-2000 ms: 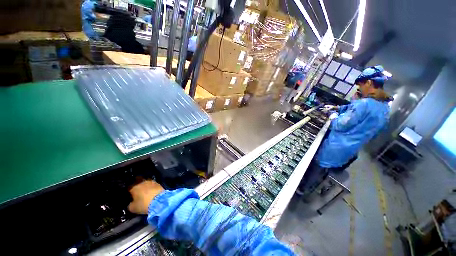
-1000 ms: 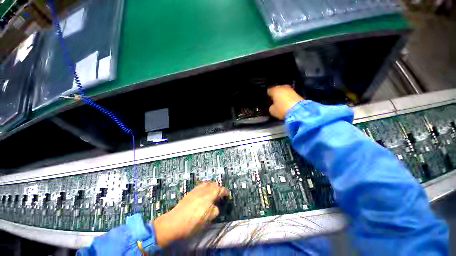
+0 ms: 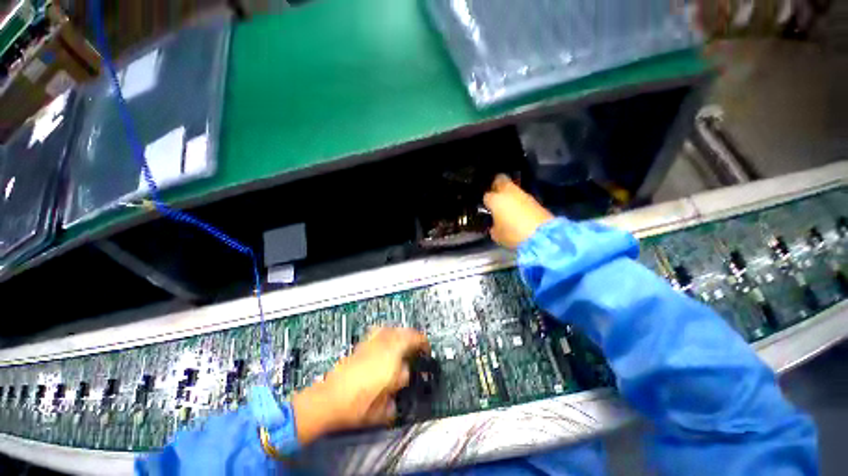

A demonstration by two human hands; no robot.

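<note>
A long row of green circuit boards (image 3: pixel 446 325) lies between the pale conveyor rails. My left hand (image 3: pixel 364 379) is over the boards, its fingers bent down, with a dark shape at the fingertips; whether it holds something cannot be told. My right hand (image 3: pixel 511 212) is at the right side of the black parts bin (image 3: pixel 451 240) under the shelf. Gold glints of small parts show in the bin. The right fingertips are in shadow, and what is between them cannot be told.
The green bench top (image 3: pixel 325 84) carries a clear ribbed tray (image 3: pixel 567 42) and flat grey sheets with papers (image 3: pixel 153 121). A blue coiled cord (image 3: pixel 209 226) hangs to my left wrist. A small grey card (image 3: pixel 285 244) is under the shelf. The near rail (image 3: pixel 521 423) curves along the front.
The view has swung down from the aisle and the coworker to the boards. Since one second ago, my left hand has moved slightly towards the near rail. My right hand stays at the bin.
</note>
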